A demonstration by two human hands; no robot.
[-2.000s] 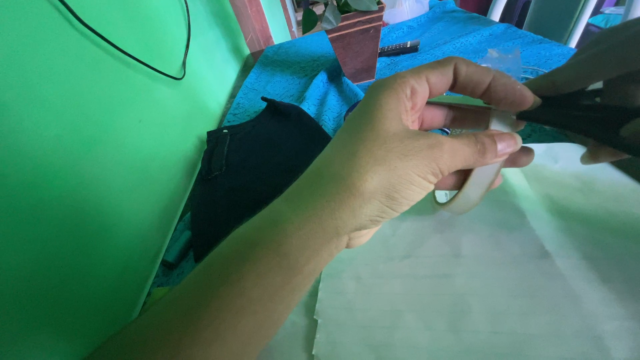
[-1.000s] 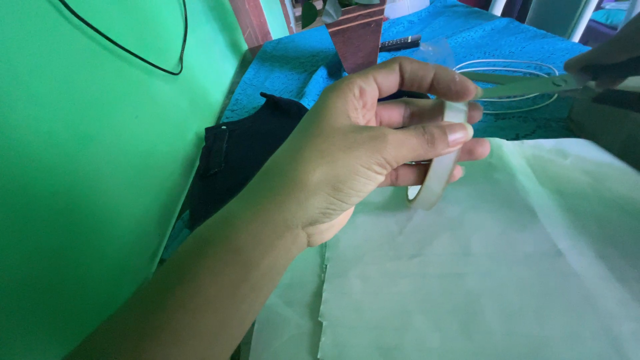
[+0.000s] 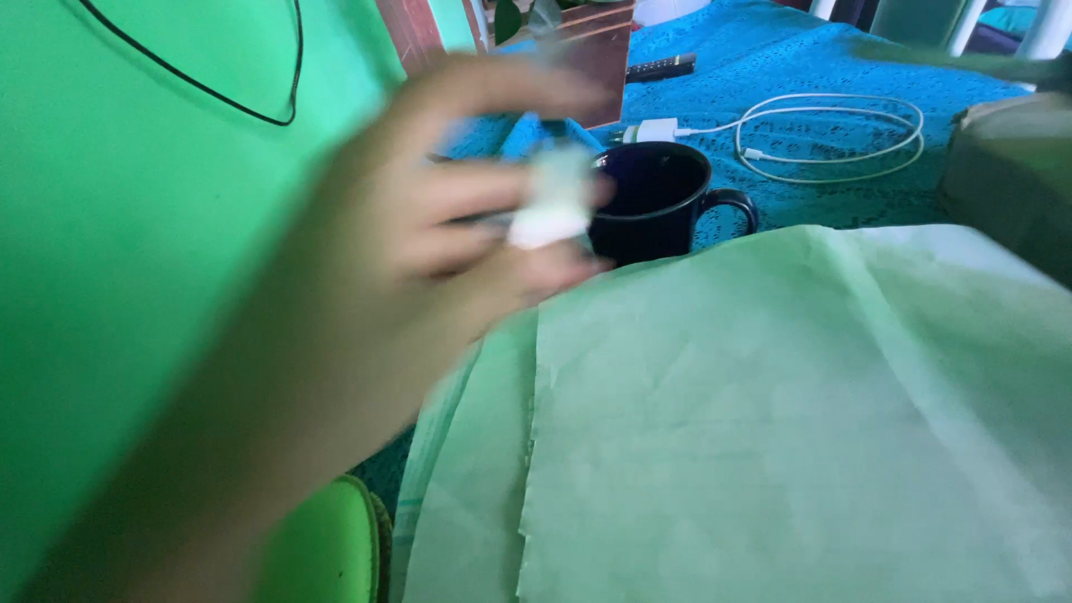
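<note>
My left hand, blurred, is raised in front of the blue cloth. Its fingers hold a narrow roll of pale tape. Just behind and to the right of the fingers stands a dark blue mug, its handle facing right. A large pale paper sheet lies below and right of the hand, over another sheet. At the upper right edge, a blurred long thin blade with a dark end reaches into view. My right hand cannot be seen.
A white charger with a coiled cable, a black remote control and a brown plant pot are on the blue tablecloth. A box-like object stands at right. A green wall rises at left.
My right hand, seen earlier at the right with scissors, has left the view. My left hand still has the tape roll. The mug and the charger now show clearly.
</note>
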